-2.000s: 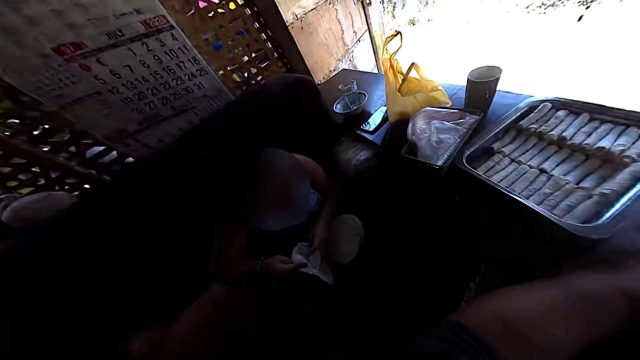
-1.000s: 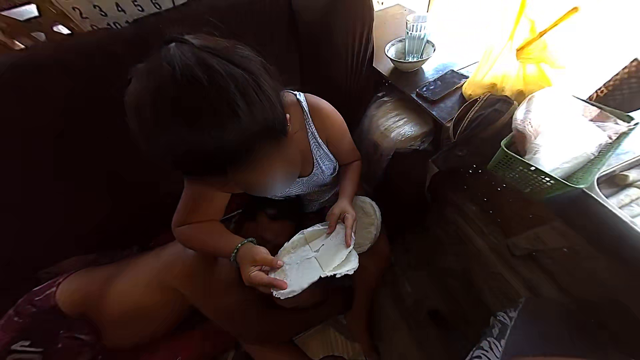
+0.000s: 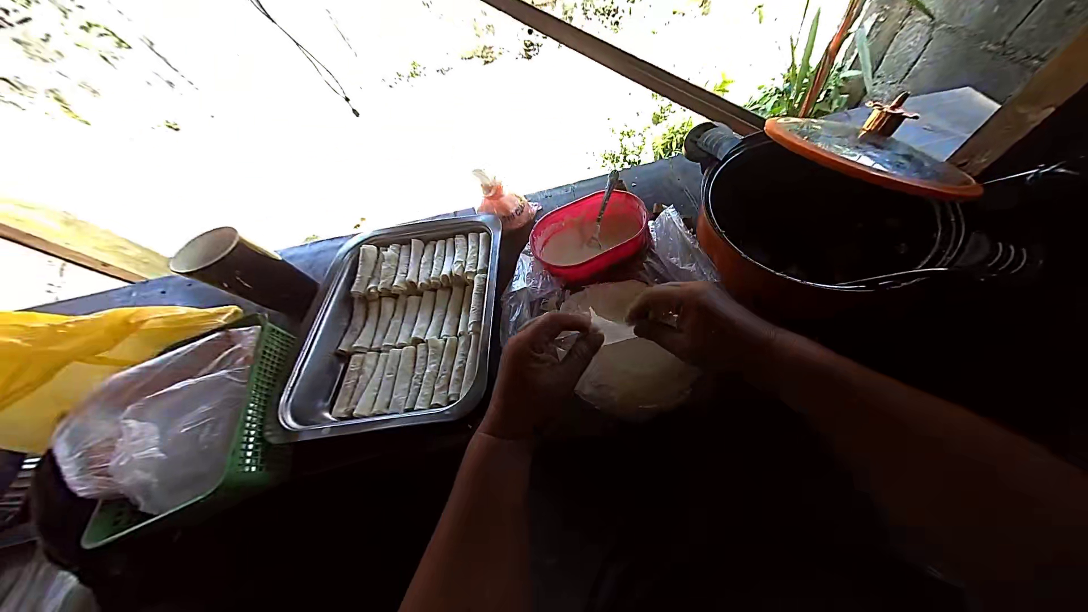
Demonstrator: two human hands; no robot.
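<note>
Between my hands, a thin white wrapper sheet [image 3: 614, 330] is pinched by the fingers. My left hand [image 3: 548, 361] grips its left side and my right hand [image 3: 688, 327] its right side. Beneath them lies a round pale wrapper [image 3: 637, 378], its far part showing between the hands. Just beyond is a red plastic tub [image 3: 588, 236] of pale liquid with a spoon handle [image 3: 606, 204] standing in it, and clear plastic [image 3: 676, 242] lies beside it. Left of my hands, a metal tray [image 3: 297, 399] holds rows of thin rolled wrappers [image 3: 416, 327].
A large pot [image 3: 739, 255] with a glass lid [image 3: 875, 157] resting across its rim stands at right. On the left are a dark cylindrical container [image 3: 246, 270], a green plastic basket [image 3: 255, 425] with a clear plastic bag [image 3: 161, 425], and a yellow bag [image 3: 93, 340]. A small tied bag [image 3: 503, 204] sits behind the tray.
The view has swung right, away from the seated person with wrappers to the tray and pot. Both my hands are now plainly in view with a wrapper between them.
</note>
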